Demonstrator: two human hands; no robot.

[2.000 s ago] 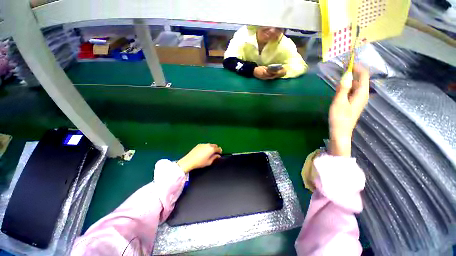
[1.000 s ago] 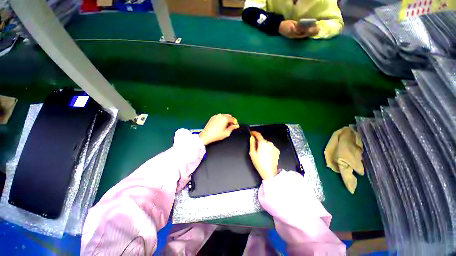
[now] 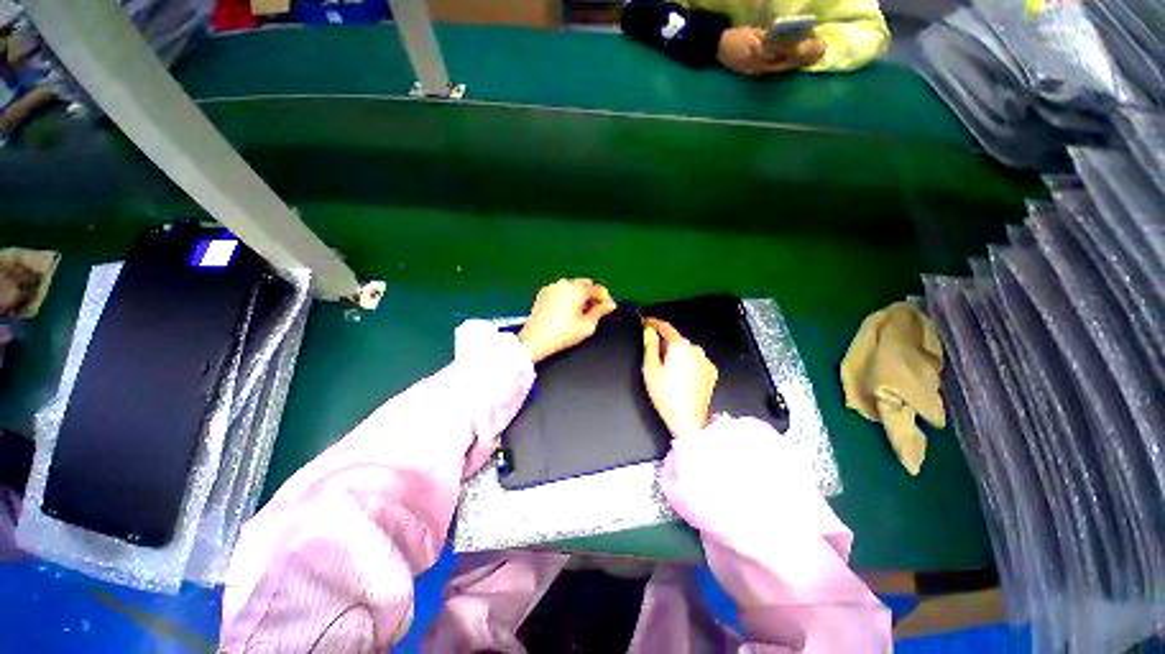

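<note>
The black panel unit (image 3: 581,409) lies flat on a silvery bubble-wrap bag (image 3: 562,509) in front of me. My left hand (image 3: 562,319) is at the unit's far long edge, left of its middle, with thumb and fingertips pinched together there. My right hand (image 3: 677,377) lies over the unit, its fingertips at the same far edge just right of my left hand. What small part the fingertips touch is too small and dark to tell. Small black blocks project at the unit's near-left and right corners.
A crumpled tan cloth (image 3: 897,377) lies to the right, beside a row of upright bubble-wrap bags (image 3: 1022,422). Another black unit (image 3: 141,383) with a white-and-blue label lies on wrap at left, beside a pale post (image 3: 211,166). A person in yellow (image 3: 837,32) holds a device opposite.
My right hand has come down from the yellow dotted sheet to the unit's far edge, beside my left hand. The view has tilted down. In the last second the hands have barely moved.
</note>
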